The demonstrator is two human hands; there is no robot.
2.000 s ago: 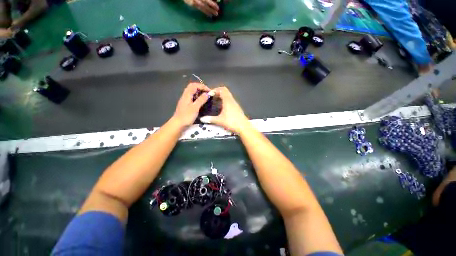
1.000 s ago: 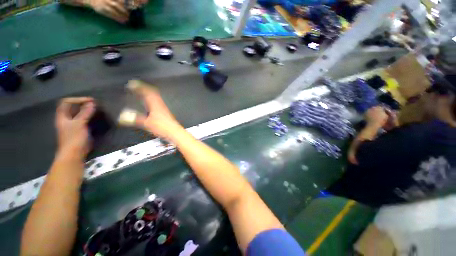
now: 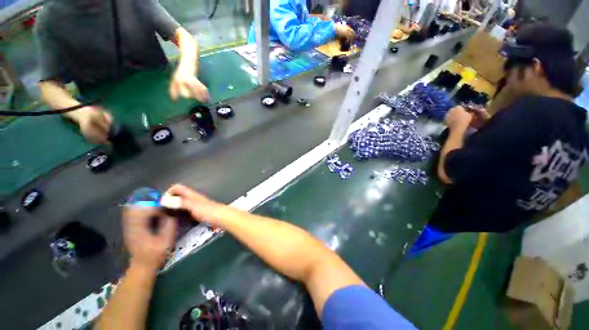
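My left hand (image 3: 147, 238), blurred, grips a dark housing with a blue-white circuit board (image 3: 143, 197) showing at its top, above the belt by the white rail. My right hand (image 3: 192, 205), with a pale finger cot, closes on the same piece from the right; its exact grip is partly hidden. Another black housing (image 3: 88, 238) lies on its side on the belt at left, wires and a green dot at its open end. A cluster of wired black housings (image 3: 216, 317) sits on the near bench, cut off by the bottom edge.
End caps (image 3: 161, 135) and other housings lie along the grey belt (image 3: 258, 148). A slanted white post (image 3: 367, 74) rises from the white rail (image 3: 274, 185). Board stock (image 3: 394, 140) is heaped on the bench. A person in black (image 3: 516, 148) sits at right; others work across the belt.
The view has swung right and up. My hands, apart a second ago, are together on a housing with a blue-white board. A person across the belt now shows, one hand at a dark part.
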